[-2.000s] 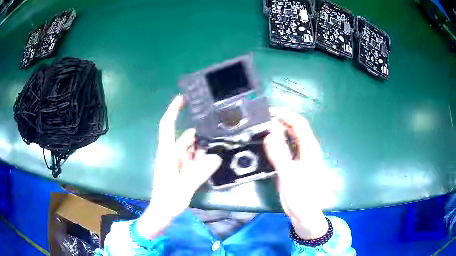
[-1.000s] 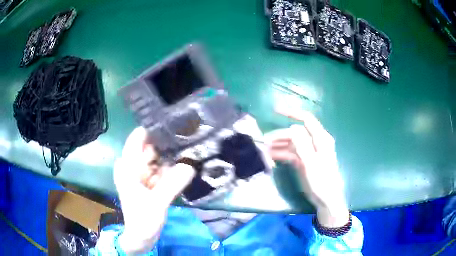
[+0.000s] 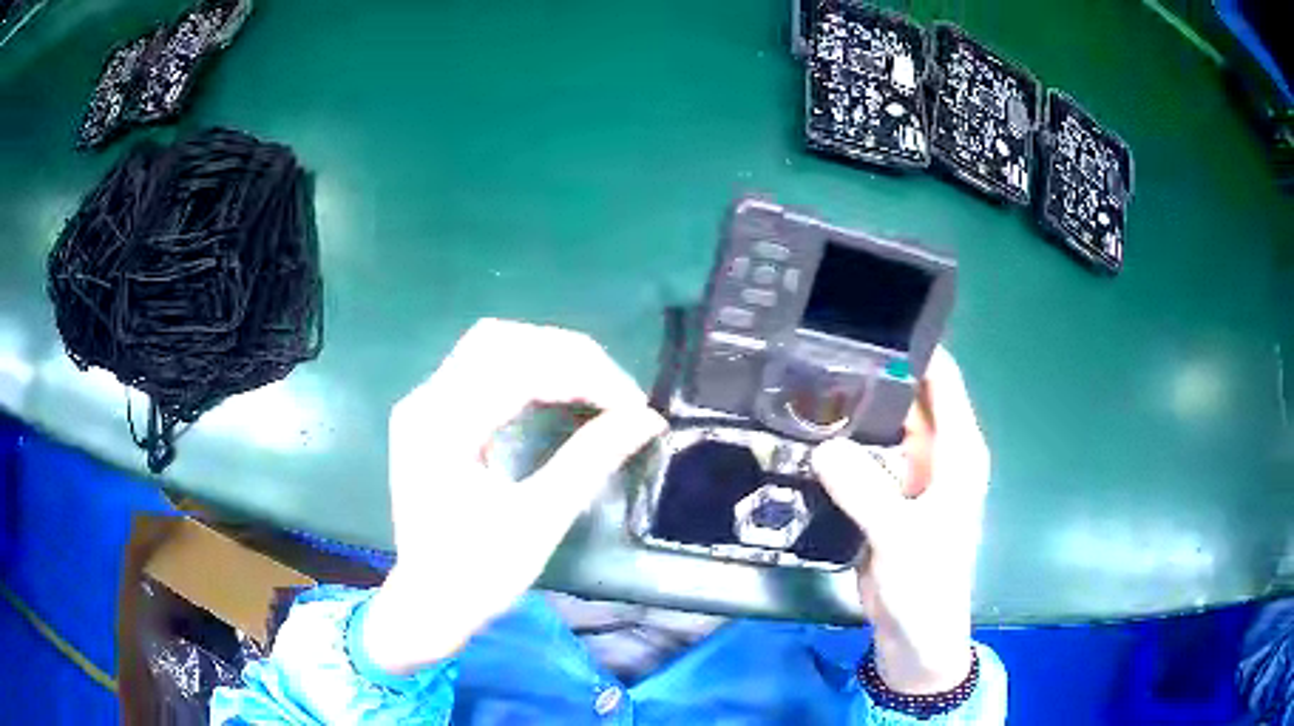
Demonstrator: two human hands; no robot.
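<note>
An open camera unit (image 3: 837,305) is held in front of me, its grey panel half with a dark screen and buttons upright at the back. Its other half (image 3: 703,489), dark inside with a pale rim and light hexagonal ring, lies nearer me. My right hand (image 3: 915,496) grips the unit at its right side, thumb on the hinge area. My left hand (image 3: 518,461) has thumb and forefinger pinched at the unit's left hinge corner. A thin dark strip shows just above those fingertips; whether they hold it cannot be told.
A tangled heap of black gaskets (image 3: 192,270) lies at left on the green mat (image 3: 525,185). Several units with circuit boards up (image 3: 979,114) stand in a row at upper right, and a pair (image 3: 163,64) at upper left. An open cardboard box (image 3: 213,574) is below the table edge at left.
The open unit has moved right and turned, and is now in my right hand. My left hand has let go of its body and is pinched at its left corner. The whole view has shifted slightly.
</note>
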